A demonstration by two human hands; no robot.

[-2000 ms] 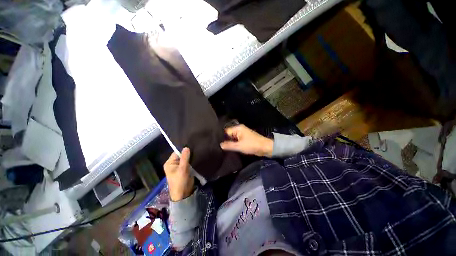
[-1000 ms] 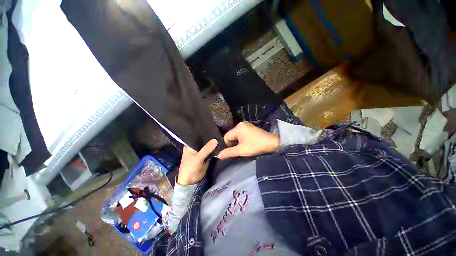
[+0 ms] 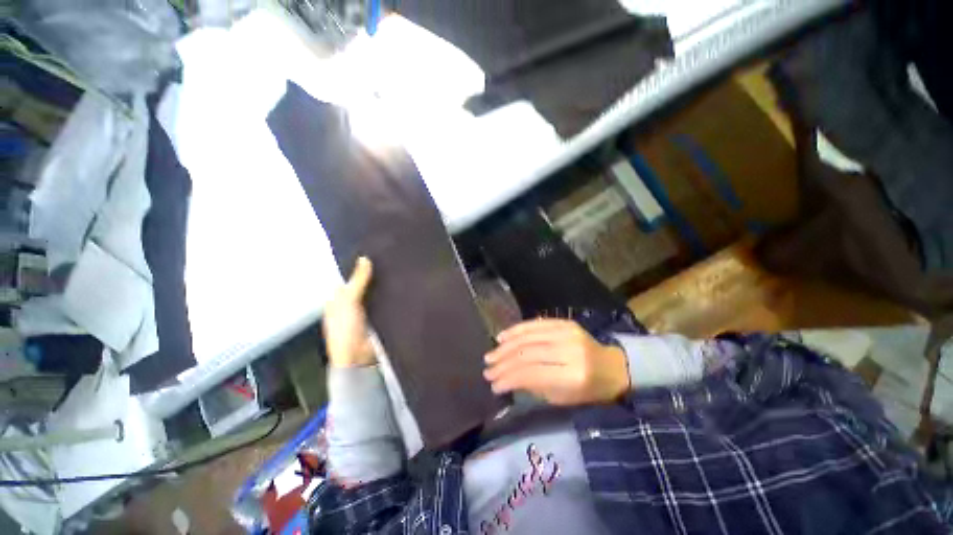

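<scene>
A long dark fabric piece (image 3: pixel 402 251) runs from the bright glare on the white table down over the table's front edge to the wearer's lap. A pale layer (image 3: pixel 401 402) shows along its lower left edge. My left hand (image 3: pixel 350 319) holds the left edge of the dark piece, with the thumb on top and the fingers hidden beneath. My right hand (image 3: pixel 554 363) lies at the right edge near the lower end, fingers together over the edge; whether it grips is unclear. The needle area is lost in glare.
Dark panels (image 3: pixel 543 52) lie on the table's right part. A dark strip (image 3: pixel 167 246) and white pieces (image 3: pixel 110 293) lie at the left. The white table's front edge (image 3: pixel 669 120) runs diagonally. A blue basket (image 3: pixel 274 472) stands on the floor, and a cardboard box (image 3: pixel 721 157) is under the table.
The view has shifted. The dark piece, bunched at its lower end a second ago, now lies flatter and wider. My left hand has moved up its left edge, and my hands are farther apart.
</scene>
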